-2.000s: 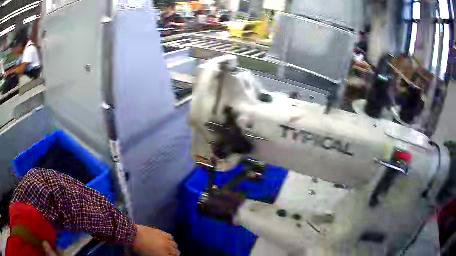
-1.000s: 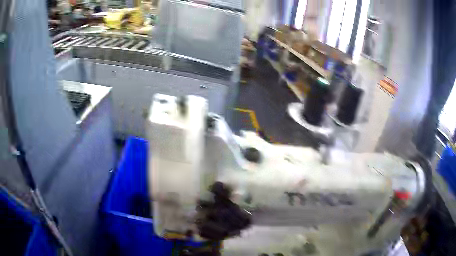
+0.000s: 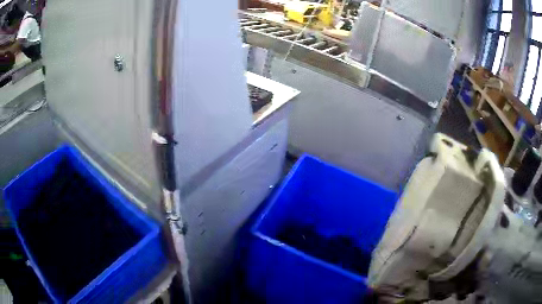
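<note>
No hand is in view. A blue plastic tote (image 3: 321,275) stands in front of me, right of the middle, with dark pieces (image 3: 324,244) low inside it. A second blue tote (image 3: 139,252) at the lower left holds a heap of dark pieces (image 3: 77,228). The cream-white sewing machine head (image 3: 437,219) is at the right, cut off by the lower and right edges. Its needle area is not clearly visible.
Tall grey cabinet panels (image 3: 107,89) stand between the totes. Behind are a roller conveyor (image 3: 291,35), a grey metal panel (image 3: 350,113) and a yellow thing (image 3: 309,13). A shelf (image 3: 499,110) stands by the windows. A person (image 3: 28,32) is at the upper left.
The view swung right, then back left and down. The machine now sits at the right edge, and both totes show more fully. The sleeved arm and hand seen two seconds ago are out of view.
</note>
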